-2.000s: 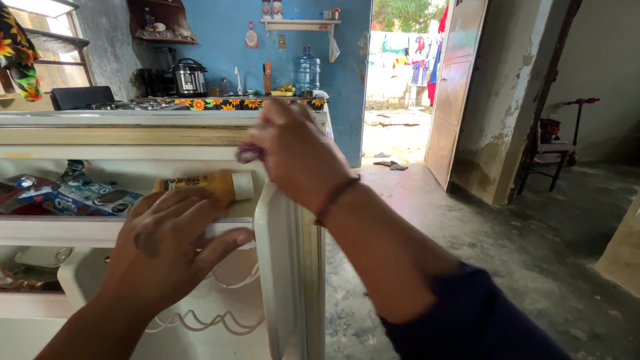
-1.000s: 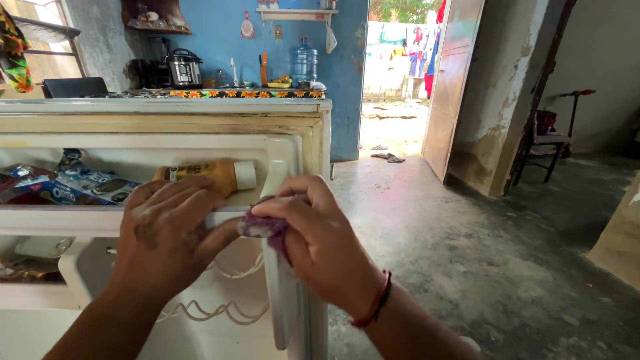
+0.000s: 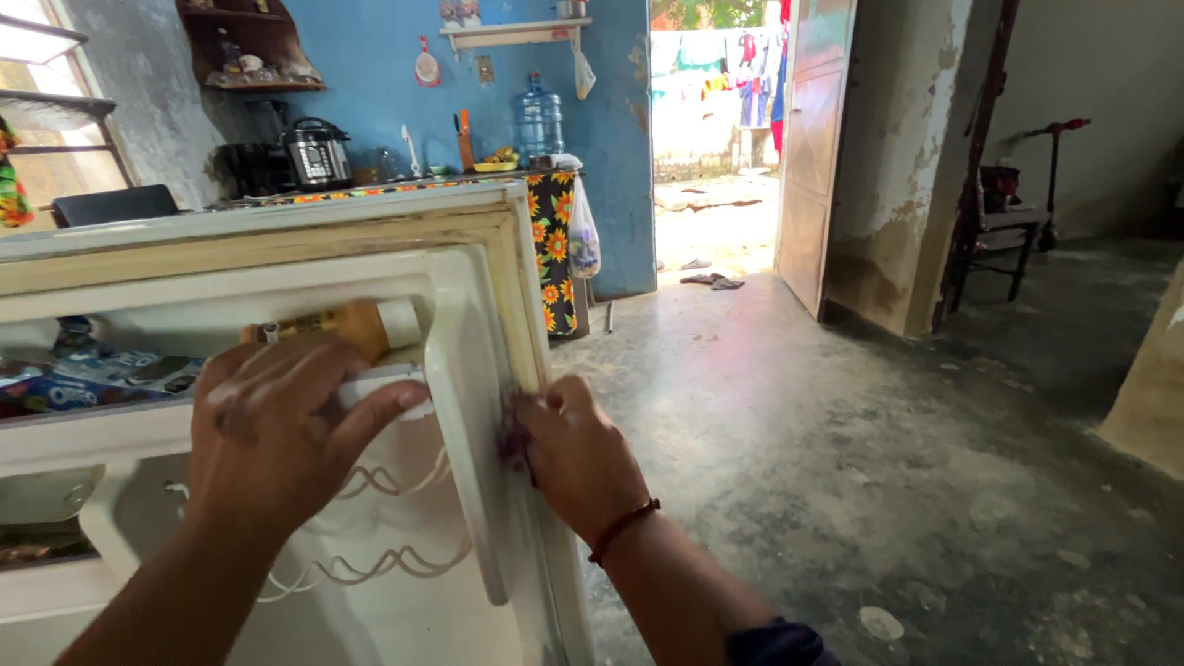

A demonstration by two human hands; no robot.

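Note:
A refrigerator door (image 3: 462,370) stands with its inner side toward me, edged by a yellowed seal (image 3: 370,242). My right hand (image 3: 578,453) pinches a purple cloth (image 3: 511,442) against the door's inner side edge, beside the raised white rib; the cloth is blurred. My left hand (image 3: 277,425) grips the front rim of the upper door shelf, with the thumb on the white end piece. Behind those fingers a yellow-brown bottle with a white cap (image 3: 370,328) lies on its side. Blue packages (image 3: 92,379) lie farther left on that shelf. White wavy wire racks (image 3: 398,564) show below.
Beyond the door is a counter with a sunflower-print cloth (image 3: 553,250), a pressure cooker (image 3: 316,153) and a blue water jug (image 3: 538,118). An open metal door (image 3: 814,139) leads outside. Sandals (image 3: 712,280) lie near the threshold. A chair (image 3: 1004,231) and a scooter (image 3: 1054,176) stand at right.
My right hand with the purple cloth was above the door's top corner, then at the shelf's end, and is now at the door's side edge. My left hand stays at the shelf.

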